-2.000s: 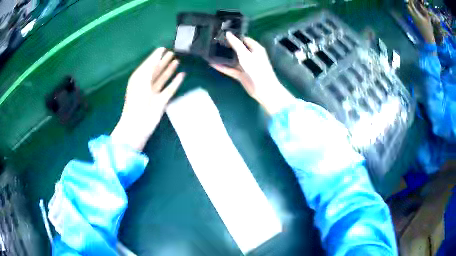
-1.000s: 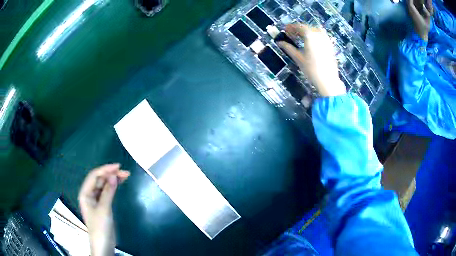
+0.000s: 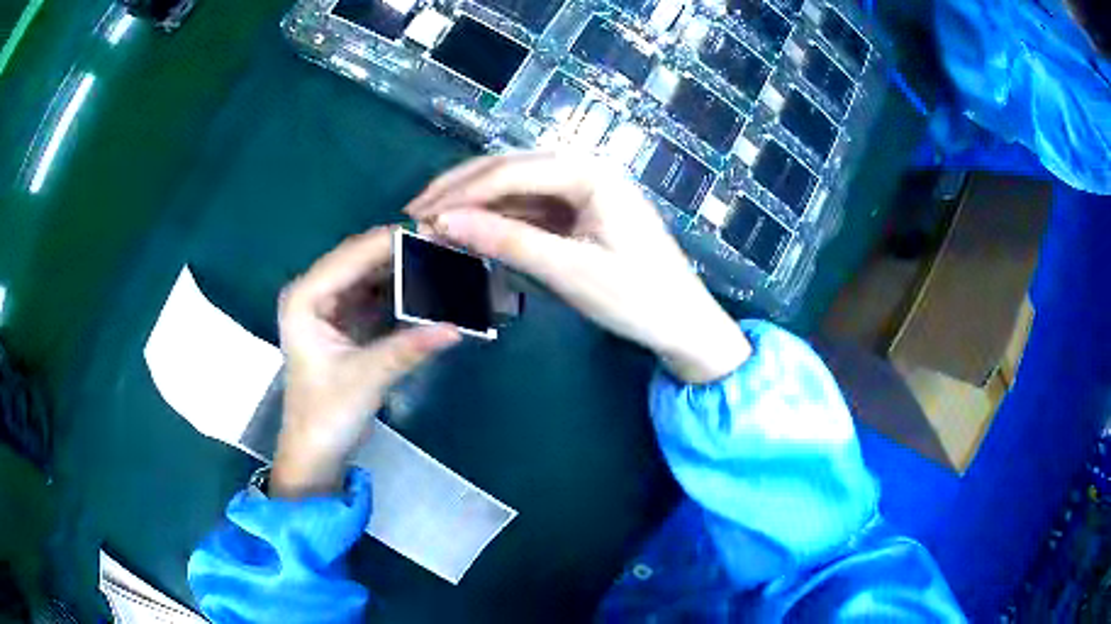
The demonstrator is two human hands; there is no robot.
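Observation:
A small LCD display module (image 3: 444, 285) with a black face and pale border is held up over the green bench. My left hand (image 3: 339, 354) grips it by its left and lower edges, thumb along the bottom. My right hand (image 3: 554, 244) has its thumb and finger at the module's top edge; whether it grips the module or a tab there is hard to tell. A short tail shows at the module's right end. A long white adhesive strip sheet (image 3: 420, 502) lies under and behind my left hand, partly hidden by it.
A clear blister tray stack (image 3: 469, 104) with dark displays lies at the top. An open brown cardboard box (image 3: 975, 274) is at the right. Spare white sheets (image 3: 140, 591) lie at the lower left. Another person's blue sleeve (image 3: 1023, 85) is at the top right. A dark object is cut off at the top left.
My right hand has moved left from the tray to the module. My left hand has moved right and up and now holds the module. The camera view has shifted right.

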